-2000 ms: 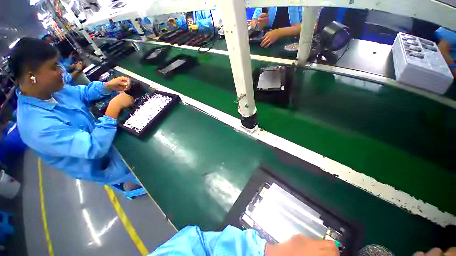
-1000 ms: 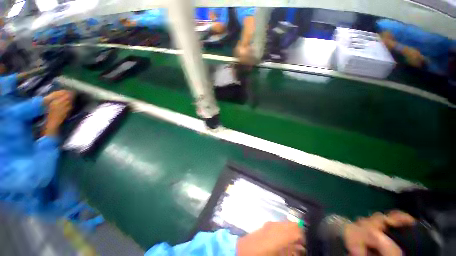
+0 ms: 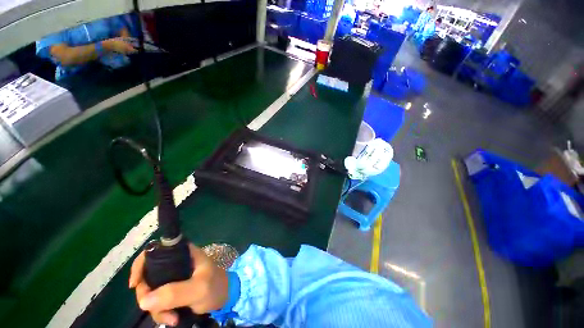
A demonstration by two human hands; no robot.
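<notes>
My right hand is at the bottom left of centre, in a blue sleeve. It is closed around a thick black electric screwdriver, held upright, its cable running up from the top end. The round speckled screw dish shows partly behind the hand. A tablet assembly with a bright silver middle lies in a raised black tray beyond the hand, touched by no hand. My left hand is not in view.
A worn white rail runs beside the green belt. A white box and a person's arms are across the line. At the right are a blue stool with a white-green object, a blue bin and a yellow-lined floor.
The view has swung right. The left hand and the tablet it worked on have left the picture. The right hand now shows with the screwdriver upright, and another tray is in view.
</notes>
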